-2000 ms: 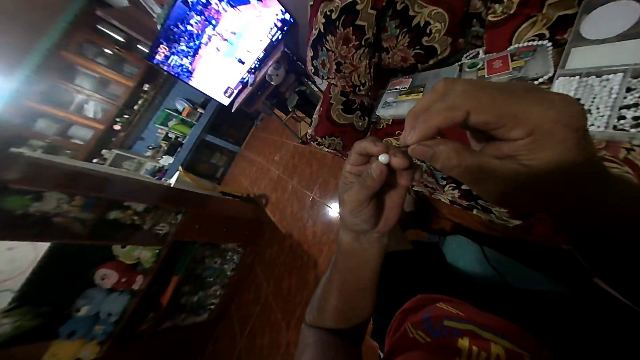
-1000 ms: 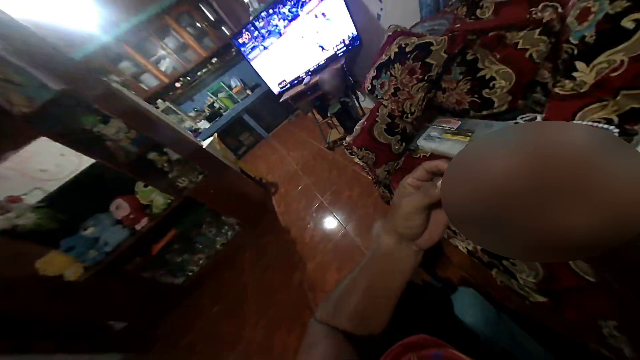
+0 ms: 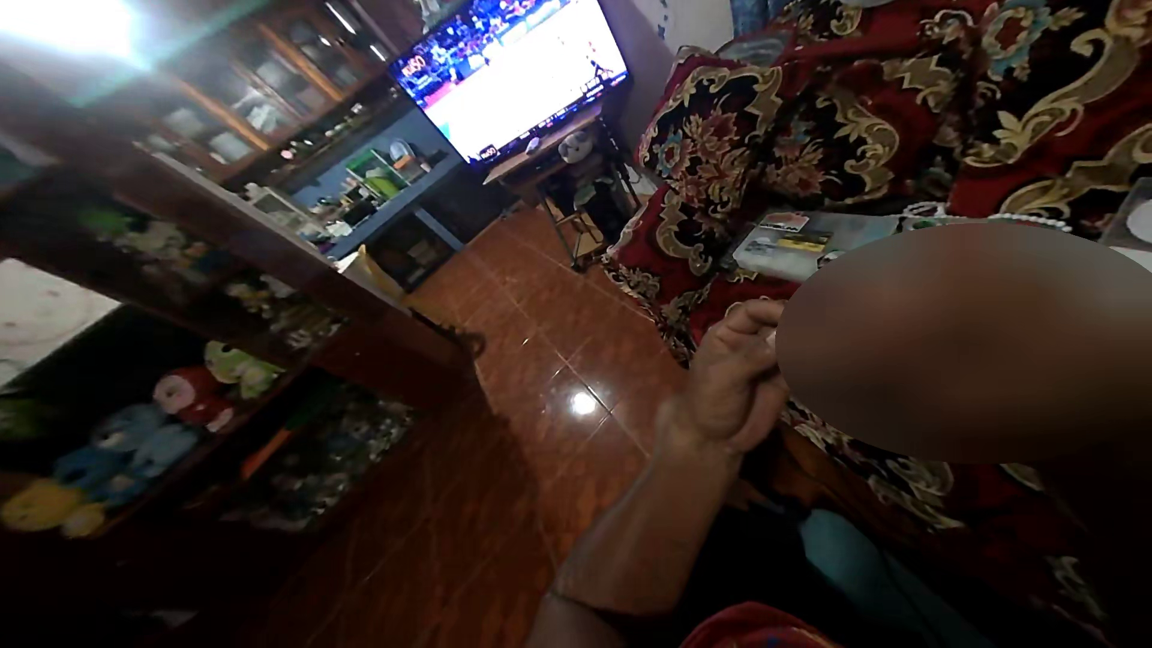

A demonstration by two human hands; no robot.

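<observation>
My left hand is raised in front of the sofa, its fingers bent toward a large blurred oval that covers their tips. Whatever it holds cannot be made out; only a small pale spot shows at the edge of the blur. The blurred oval hides my right hand. Behind it, on the sofa, lies a clear plastic case with a yellow-marked packet on it. A string of white beads runs along the top edge of the blur.
A sofa with a red floral cover fills the right side. A lit television stands at the back. To the left is a wooden shelf unit with plush toys. Glossy brown tiles lie between.
Two seconds ago my right hand was in sight, its fingertips close to a white bead at my left fingertips; now a blur covers it. The view has swung toward the left.
</observation>
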